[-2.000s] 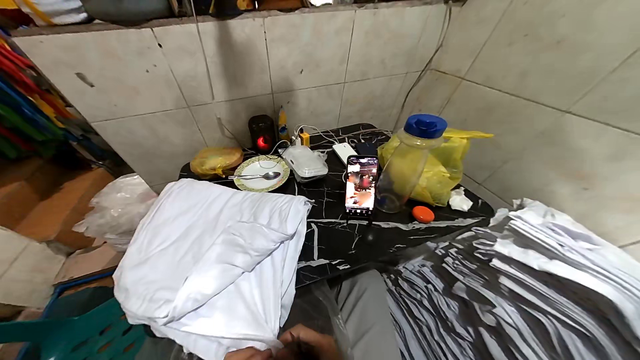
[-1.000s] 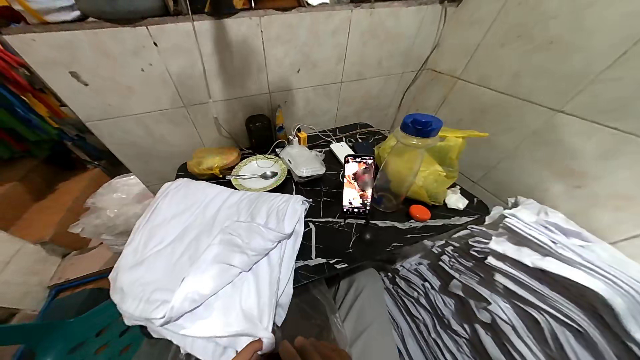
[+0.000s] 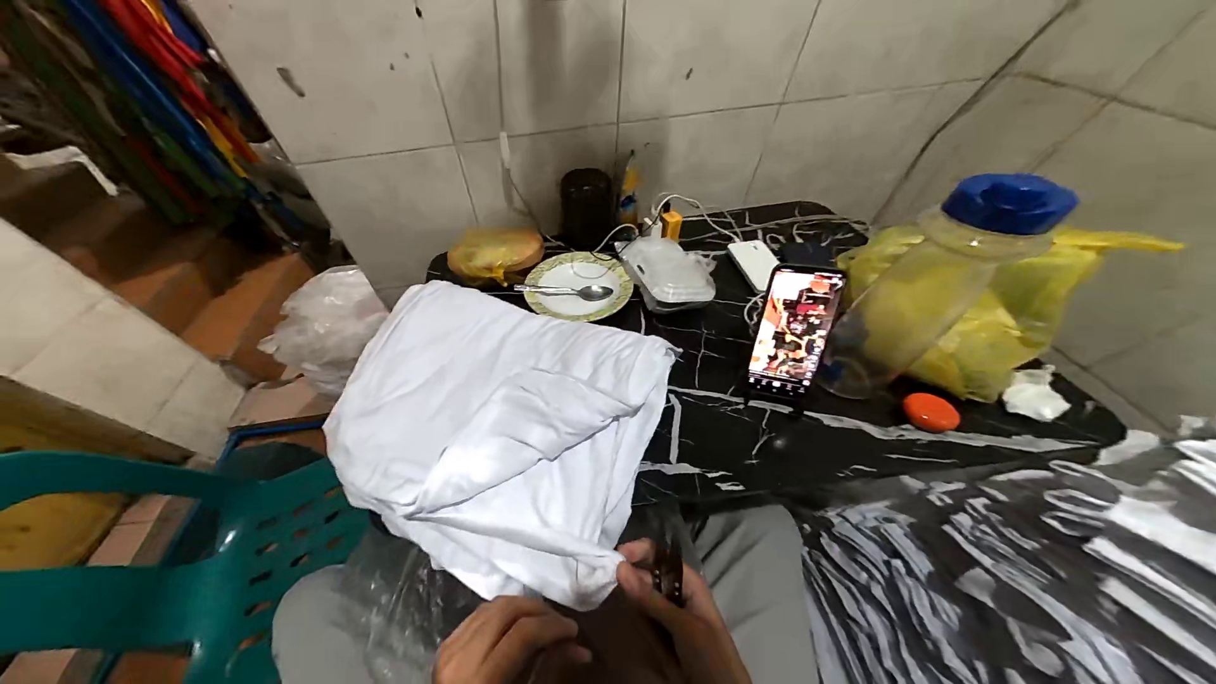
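Observation:
White folded cloth (image 3: 494, 408) lies over the near left part of the black marble-patterned table (image 3: 817, 456) and hangs toward my lap. My right hand (image 3: 670, 598) pinches the cloth's lower corner between thumb and finger; a small dark object (image 3: 668, 575), too unclear to name, is also in this hand. My left hand (image 3: 513, 636) is just left of it below the cloth's edge, with fingers curled; whether it holds anything is hidden. Clear plastic (image 3: 399, 598) lies over my left thigh, under the cloth.
On the table stand a lit smartphone (image 3: 796, 328), a clear jar with a blue lid (image 3: 912, 294), a yellow plastic bag (image 3: 978, 332), an orange cap (image 3: 931, 412), a plate (image 3: 578, 287) with a spoon and cables. A green plastic chair (image 3: 256, 532) is left; striped fabric strips (image 3: 997, 570) lie right.
Both hands have come further into view at the cloth's lower edge. The view has moved lower and nearer the table.

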